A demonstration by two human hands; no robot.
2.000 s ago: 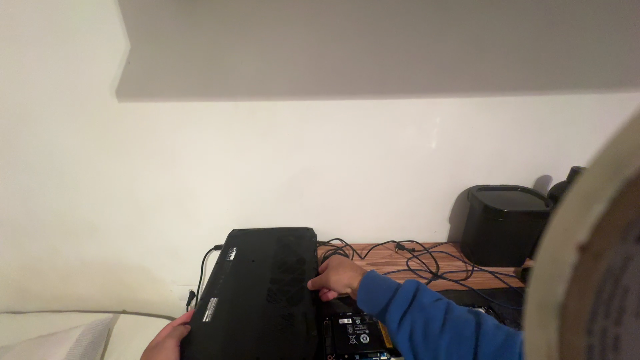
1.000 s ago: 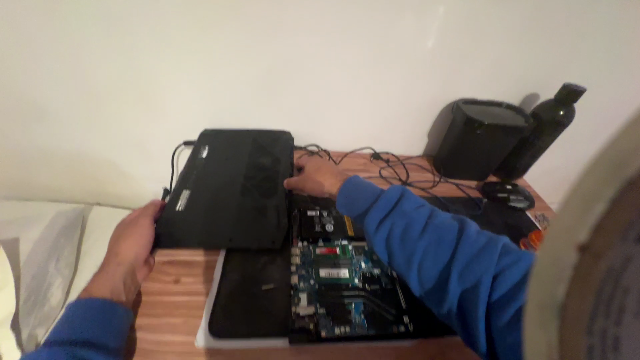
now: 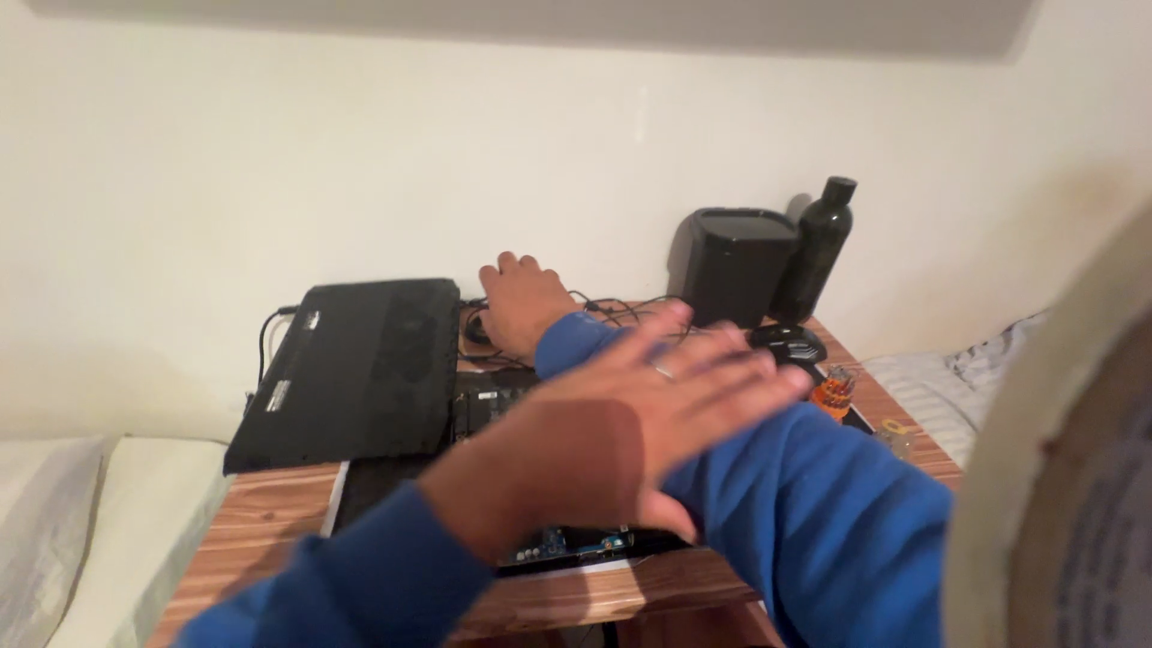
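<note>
A black laptop bottom cover, with small white labels, lies at the left of the wooden table. My left hand, blurred, with a ring and spread fingers, hangs in front of my right forearm, holding nothing. Beneath it an opened laptop body with a blue circuit board shows only in part. My right hand reaches to the back of the table beside the cover's right edge, near black cables; its fingertips point toward the wall, and whether it touches anything cannot be made out.
A black speaker-like box and a dark bottle stand at the back right. A black mouse and an orange holder of screwdriver bits are nearer. A large round object blocks the right edge.
Both hands have let go of the black cover, which now rests at the left. My left hand has moved right, across the open laptop body. The view has shifted.
</note>
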